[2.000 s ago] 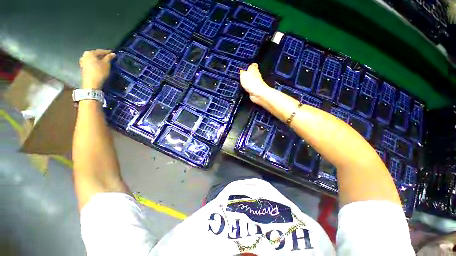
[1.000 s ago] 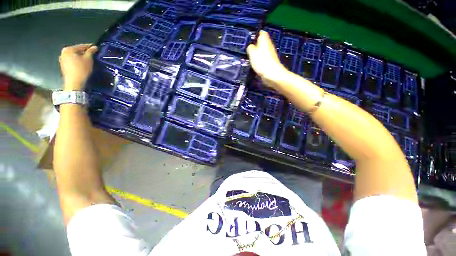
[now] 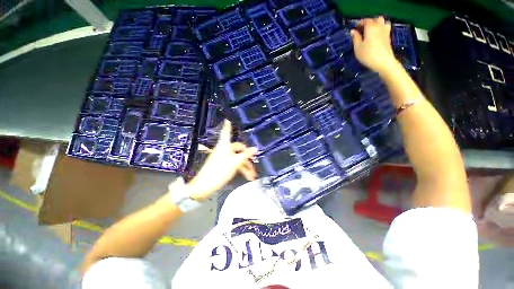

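A shiny black blister tray (image 3: 282, 121) with blue-edged rectangular outlines lies slanted across the middle, its near corner over my shirt. Some pockets near its centre look plain dark. My left hand (image 3: 217, 166) is at its near left edge, fingertips on the rim and one finger sticking up. My right hand (image 3: 373, 45) grips its far right edge; its fingertips are partly hidden. A second blister tray (image 3: 138, 96) lies flat on the bench at the left, untouched.
Another tray (image 3: 404, 48) shows beyond my right hand. A dark tray with pale outlines (image 3: 479, 79) stands at the far right. The green conveyor (image 3: 360, 8) runs behind. A brown cardboard box (image 3: 84, 192) and a red stool (image 3: 380, 197) are below the bench.
The tray at the left now lies free of my hands. Both hands have moved right to another, slanted tray. The view has shifted right.
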